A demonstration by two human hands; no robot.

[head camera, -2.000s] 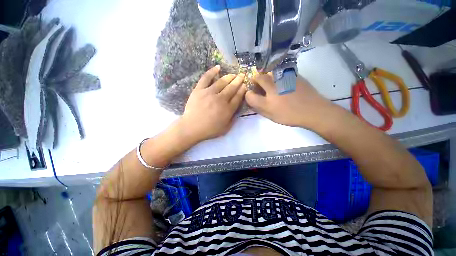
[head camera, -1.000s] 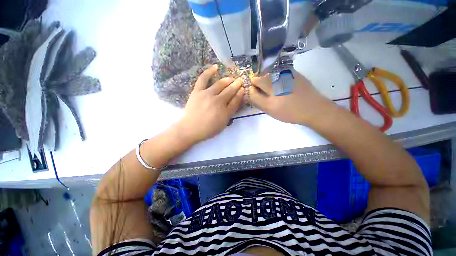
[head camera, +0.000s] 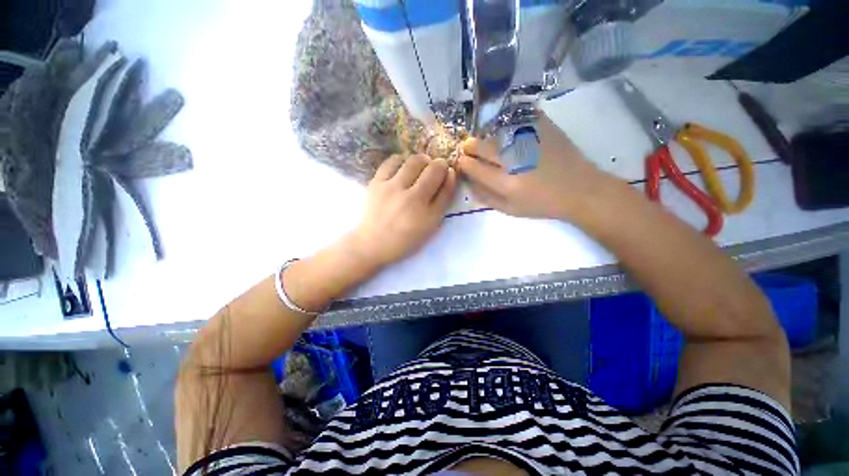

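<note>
A fuzzy grey-brown fabric piece lies on the table at the left of the sewing machine head, its near edge under the needle area. My left hand grips the fabric's near edge with curled fingers, just left of the needle. My right hand pinches the edge close to the needle from the right, partly behind the small grey-blue block. The needle tip and presser foot are hard to make out between the machine and my fingertips.
Stacked grey cut pieces with white layers fan out at left. Scissors with red and yellow-orange handles, a thin dark tool and a dark flat object lie at right. Blue bins stand below the measuring-tape strip.
My left fingers have curled in and the hand has shifted slightly right and down. The fabric's near edge has drawn up and turned around the needle area. My right hand stays close to the needle.
</note>
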